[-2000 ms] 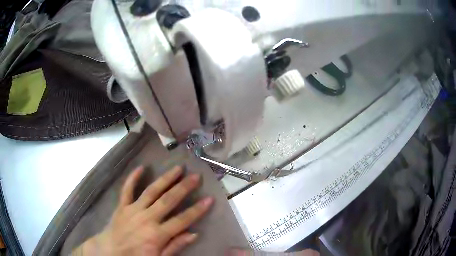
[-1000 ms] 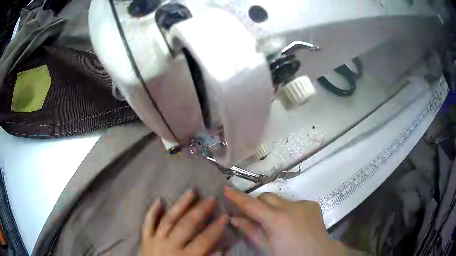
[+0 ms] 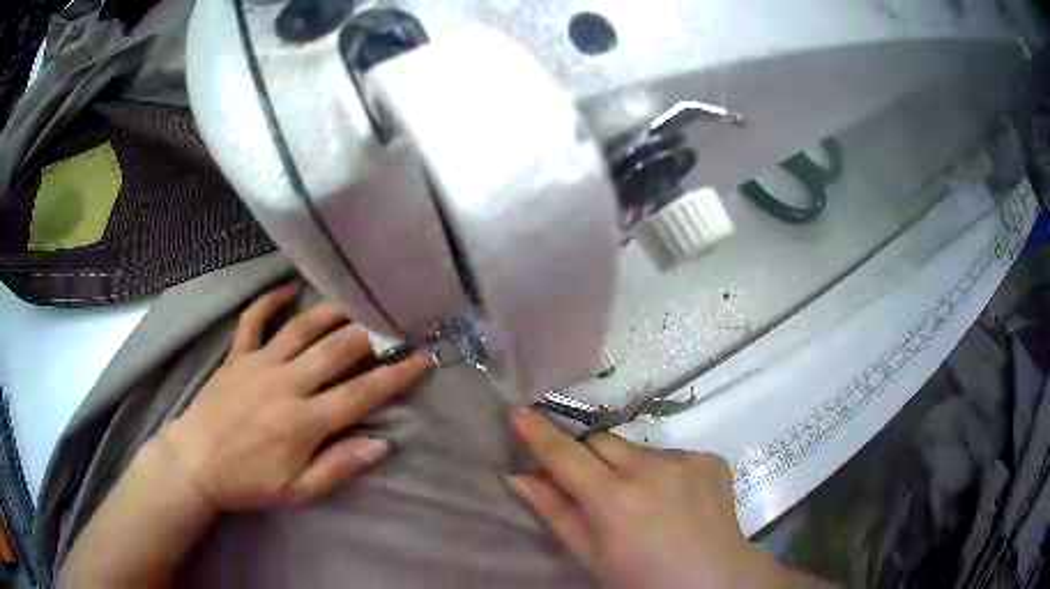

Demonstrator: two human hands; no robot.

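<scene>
The grey-brown fabric panel (image 3: 449, 460) lies under the presser foot (image 3: 463, 343) of the white sewing machine (image 3: 507, 196). My left hand (image 3: 305, 403) lies flat on the panel left of the foot, fingers apart, the index fingertip close to the foot. My right hand (image 3: 628, 495) is at the panel's right edge below the metal edge guide (image 3: 570, 405). Its thumb and index finger are on the cloth; whether they pinch it is hard to tell. The needle is too small to make out.
Dark ribbed cloth (image 3: 173, 196) with a yellow-green patch (image 3: 75, 198) lies left of the machine. Dark green scissor handles (image 3: 789, 196) lie on the bed at the right. A printed ruler strip (image 3: 858, 368) runs along the table edge. Dark cloth (image 3: 921, 460) is heaped at right.
My left hand has moved up and left, to beside the presser foot. My right hand came in from the bottom edge to the panel's right edge. The panel has shifted and lies in new folds.
</scene>
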